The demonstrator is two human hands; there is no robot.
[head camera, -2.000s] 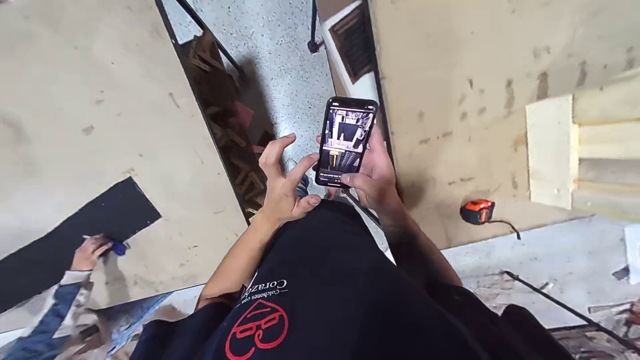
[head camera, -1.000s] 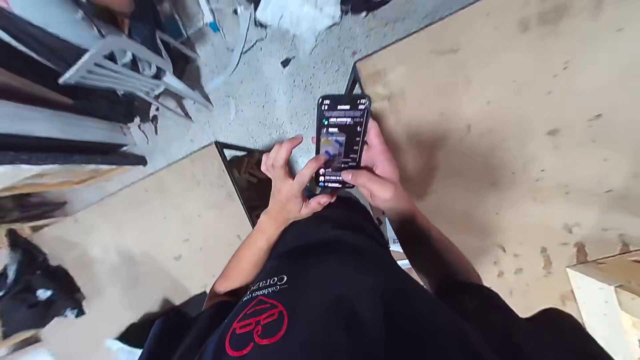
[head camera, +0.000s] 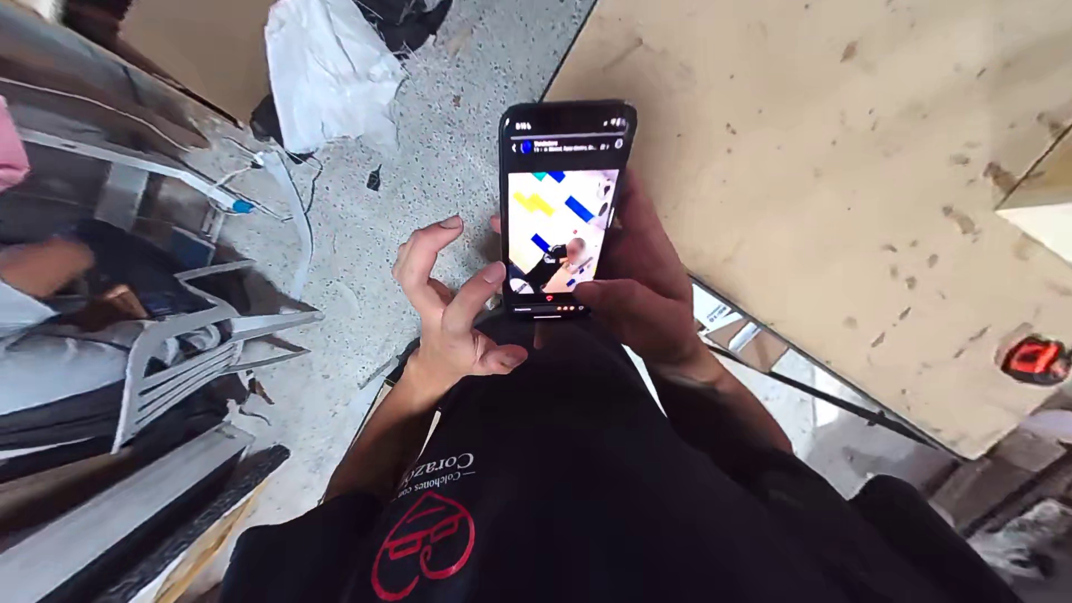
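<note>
A dark smartphone with its screen lit stands nearly upright in the middle of the head view. My right hand grips its lower right side, the thumb lying over the bottom of the screen. On the other side, my left hand has its fingers curled and spread, with a fingertip close to the phone's lower left edge; whether it touches cannot be told. Part of a finger shows behind the phone's left edge. A colourful picture fills most of the screen. Both forearms rest close to my dark printed shirt.
A wooden board tabletop spans the right, with an orange and black tape measure near its edge. White plastic sheeting lies on the speckled floor. At left are a grey metal chair and stacked dark and grey material.
The view has swung strongly, and the other person's hand and the black strip seen earlier have left it. The phone stays in my right hand; its screen shows a different picture.
</note>
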